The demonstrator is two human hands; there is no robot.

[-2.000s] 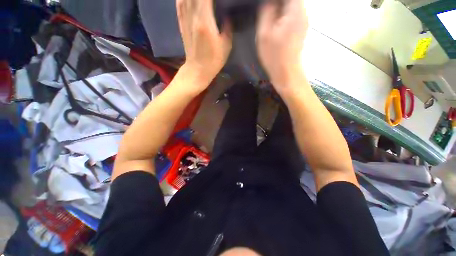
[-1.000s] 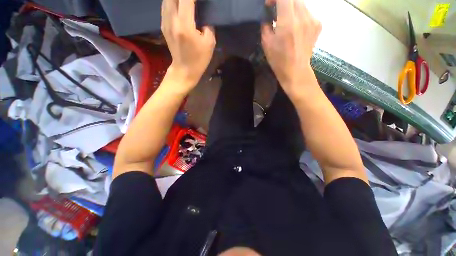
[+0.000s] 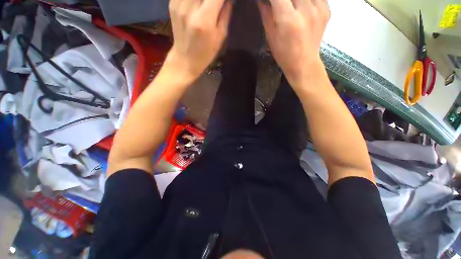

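Dark grey cloth, apparently part of a jacket (image 3: 246, 25), is at the top middle, over the wearer's knee and cut off by the picture's top edge. My left hand (image 3: 198, 33) holds its left side and my right hand (image 3: 295, 38) holds its right side. Both hands' fingertips are at or beyond the top edge, partly hidden. More dark grey cloth (image 3: 134, 11) hangs to the left of my left hand. No buttons can be made out.
Scissors (image 3: 420, 76) lie on the white machine table (image 3: 361, 25), which has a green speckled edge (image 3: 384, 91). A red crate (image 3: 141, 55) and pale cloth with a black hanger (image 3: 60, 96) are left. A small red basket (image 3: 186, 145) is below. Light grey pieces (image 3: 404, 177) lie right.
The grey band of cloth seen between my hands a second ago is now darker and narrower, and my hands are closer together. The scissors and table edge sit further right than two seconds ago.
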